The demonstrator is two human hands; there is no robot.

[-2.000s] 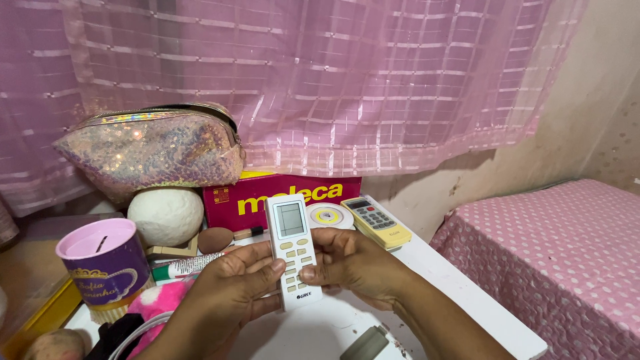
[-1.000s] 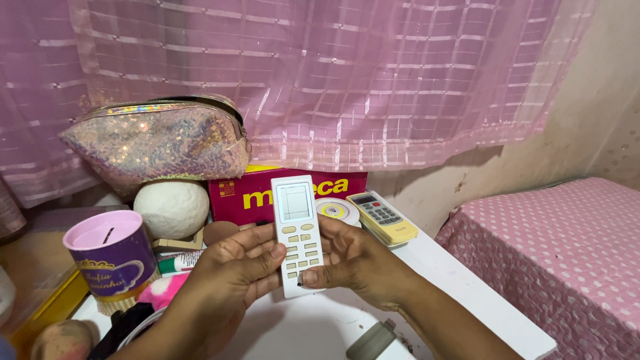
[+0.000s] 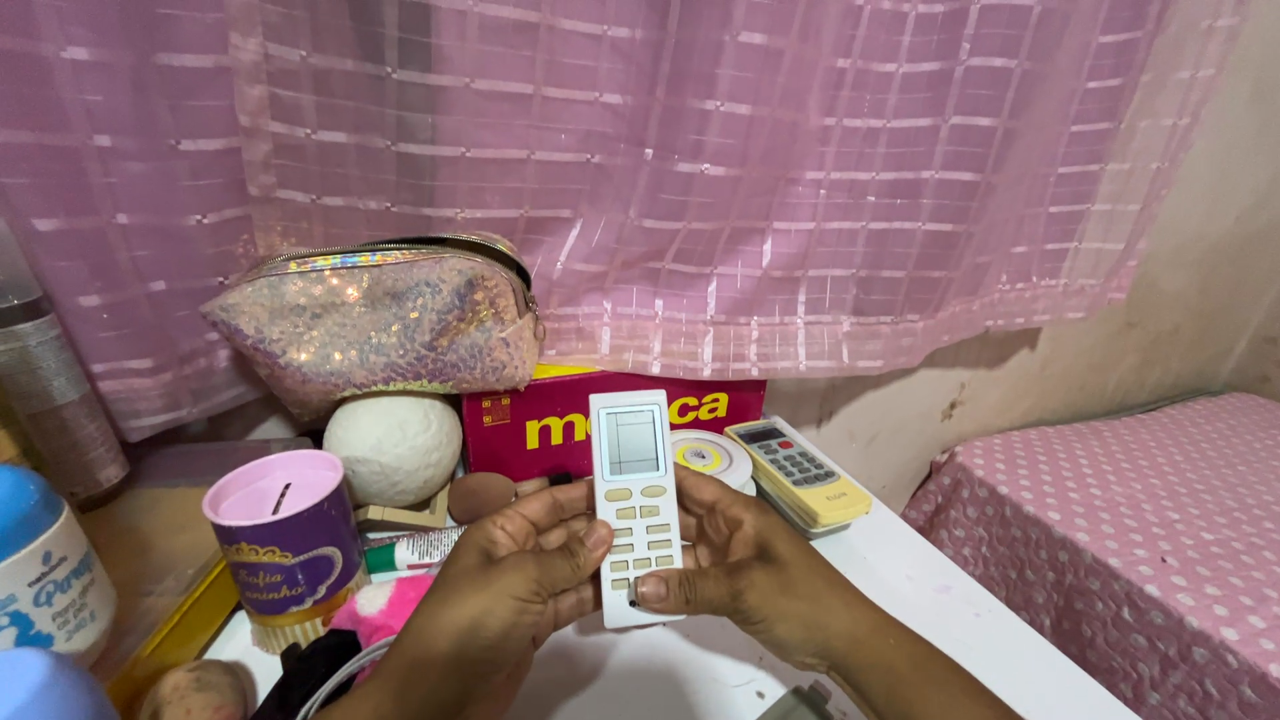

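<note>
Between my two hands, a white remote control [image 3: 637, 500] stands nearly upright, its grey display and beige buttons facing me. My left hand [image 3: 530, 570] grips its left edge, the thumb beside the buttons. My right hand [image 3: 750, 570] holds the right edge, and its thumb lies over the lower buttons near the bottom. A yellow and white remote control [image 3: 798, 470] rests on the table to the right, beyond my right hand. Just behind the held remote are a dark red box [image 3: 540, 425] with yellow lettering and a round white container [image 3: 712, 458].
A sequined pouch [image 3: 390, 320] leans by a white rounded object [image 3: 393, 450]. At the left stand a purple and pink coin tin [image 3: 285, 545] and a blue-capped container [image 3: 45, 570]. The white table's edge [image 3: 985, 590] runs beside a pink dotted cover [image 3: 1110, 500]. A pink curtain [image 3: 700, 180] hangs behind.
The right thumb has shifted lower and leftward on the remote since two seconds ago. Both hands keep hold of it.
</note>
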